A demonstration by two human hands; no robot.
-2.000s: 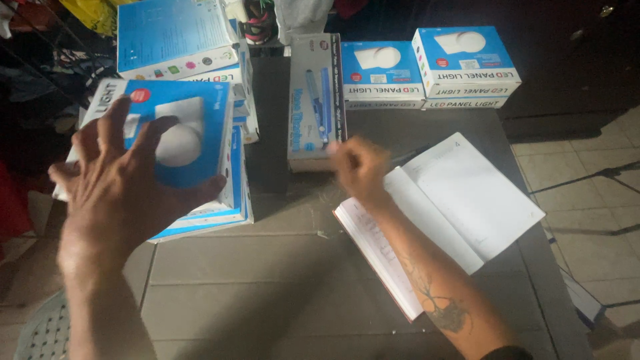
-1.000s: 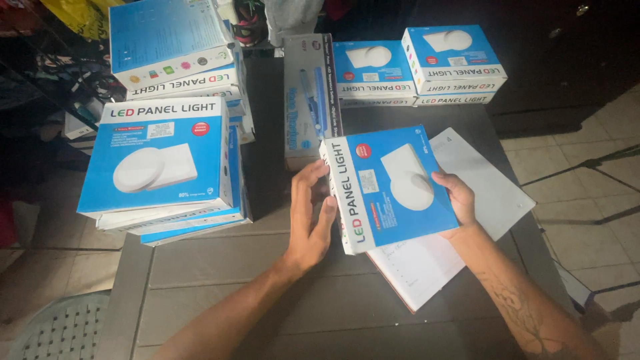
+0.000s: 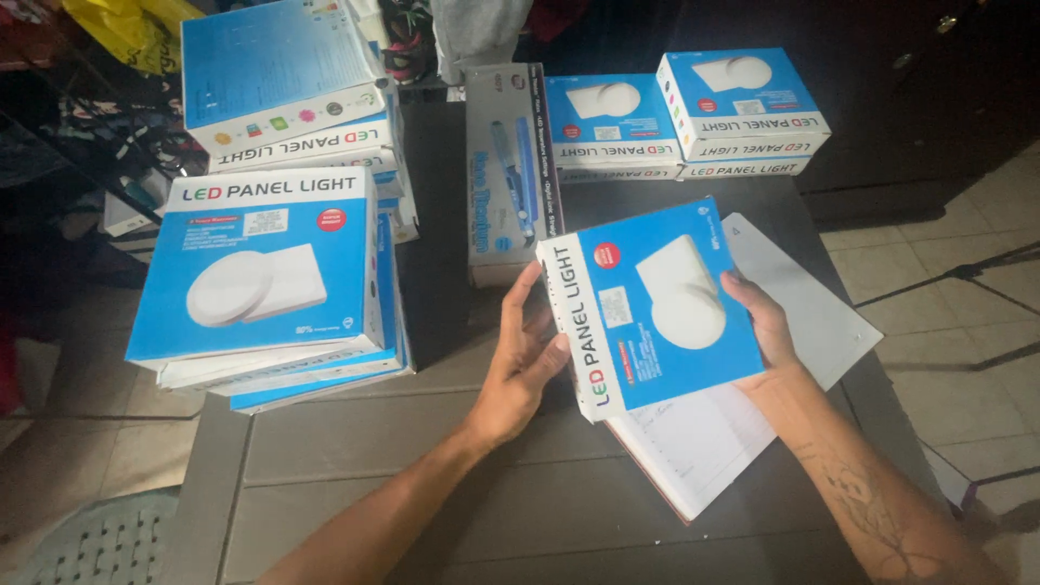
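A blue and white LED panel light box is held tilted above an open notebook, hiding part of its pages. My right hand grips the box's right edge, thumb on the front face. At the box's left side is my left hand, fingertips against its white edge, fingers curved and spread; whether it bears any weight I cannot tell. To the left, another LED panel light box tops a stack of similar boxes.
Behind that stack rises a second pile of boxes. A hair straightener box lies near the table's back, beside more LED panel light boxes. A perforated grey chair stands at lower left; the table is dark and slatted.
Two seconds ago my left hand was over the left stack and my right was a fist above the notebook. Since then a box has come between both hands, above the notebook.
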